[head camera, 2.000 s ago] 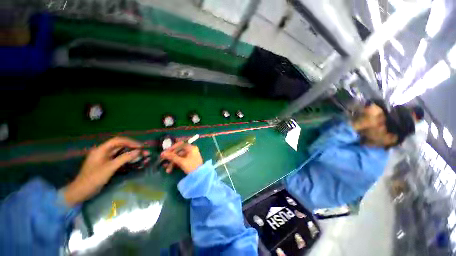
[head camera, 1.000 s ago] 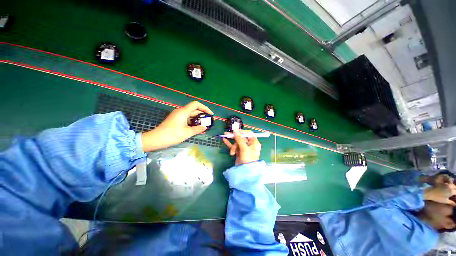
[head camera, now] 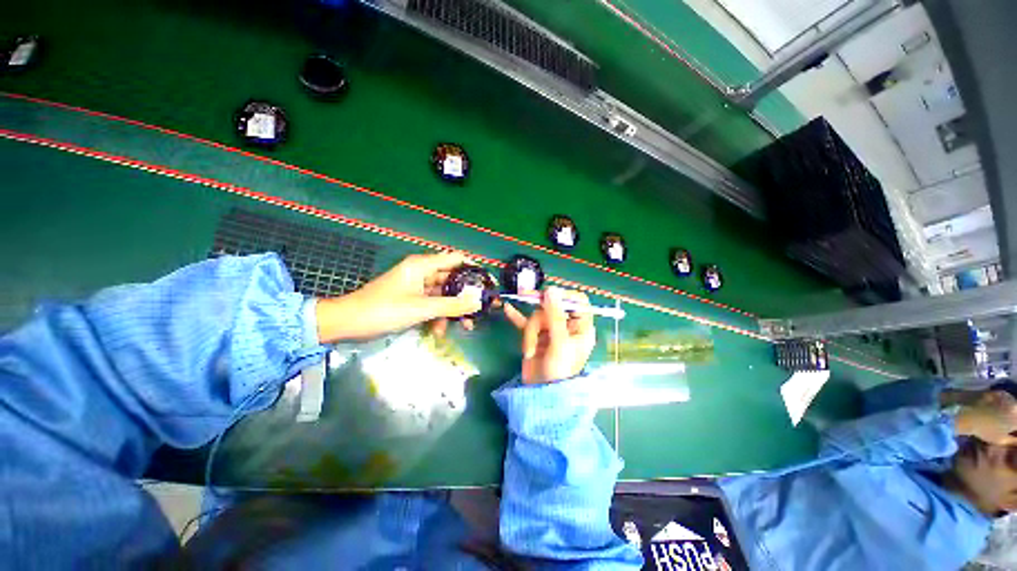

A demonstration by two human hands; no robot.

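My left hand (head camera: 396, 300) holds a round electronic module (head camera: 470, 290), black with a pale square on its face, above the worktop. My right hand (head camera: 559, 335) holds a slim pale pen-shaped tool (head camera: 574, 303) pointing left, its tip at or very near the module's right edge. Whether they touch cannot be told. A second round module (head camera: 522, 274) sits just behind the hands, by the red line. A glossy clear sheet (head camera: 335, 429) with amber patches lies in front of my hands on the green worktop.
Several modules (head camera: 451, 163) and a plain black ring (head camera: 323, 76) lie on the green belt behind. A black grid mat (head camera: 292, 248) is behind my left wrist. A clear strip (head camera: 641, 385) lies right. A black PUSH box (head camera: 677, 541) and a person in blue (head camera: 864, 491) are at lower right.
The view has steadied. My left hand's module is lower and slightly right, and the tool tip is now at its edge. The belt modules have shifted slightly right.
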